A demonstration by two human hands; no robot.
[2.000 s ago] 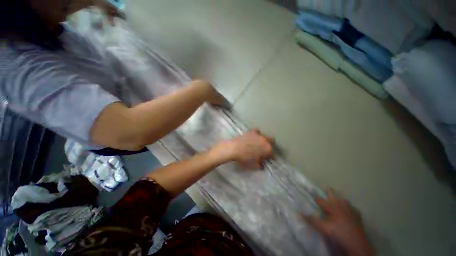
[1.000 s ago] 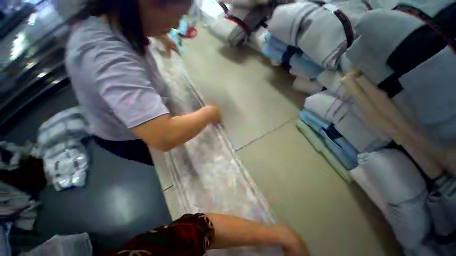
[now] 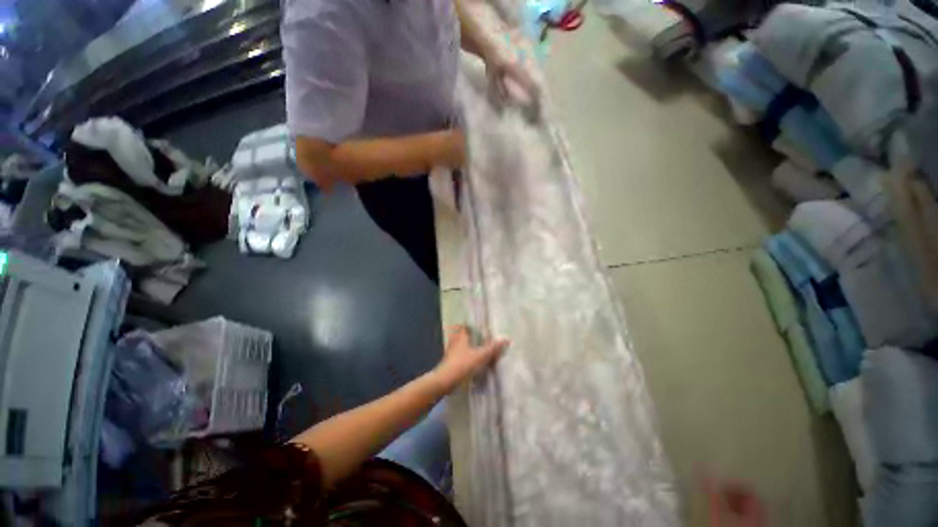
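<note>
A long curtain panel [image 3: 566, 340], pale and mottled grey-pink, lies lengthwise on the beige table [image 3: 720, 340], with narrow folds along its left edge. My left hand [image 3: 473, 356] rests on that left edge, thumb and fingers apart. My right hand [image 3: 735, 502] is a blurred patch at the bottom edge, over the table to the right of the panel; its fingers cannot be made out.
Another person [image 3: 375, 77] stands at the table's left side, hands on the panel's far part. Red-handled scissors [image 3: 568, 19] lie at the far end. Folded bundles [image 3: 838, 247] line the right side. A white basket [image 3: 231, 376], wrapped packages [image 3: 269, 190] and heaped cloth [image 3: 134, 206] are at left.
The view has turned, so the panel now runs nearly straight away from me. My left hand has come to the panel's left edge. My right hand has left the cloth and is over the table.
</note>
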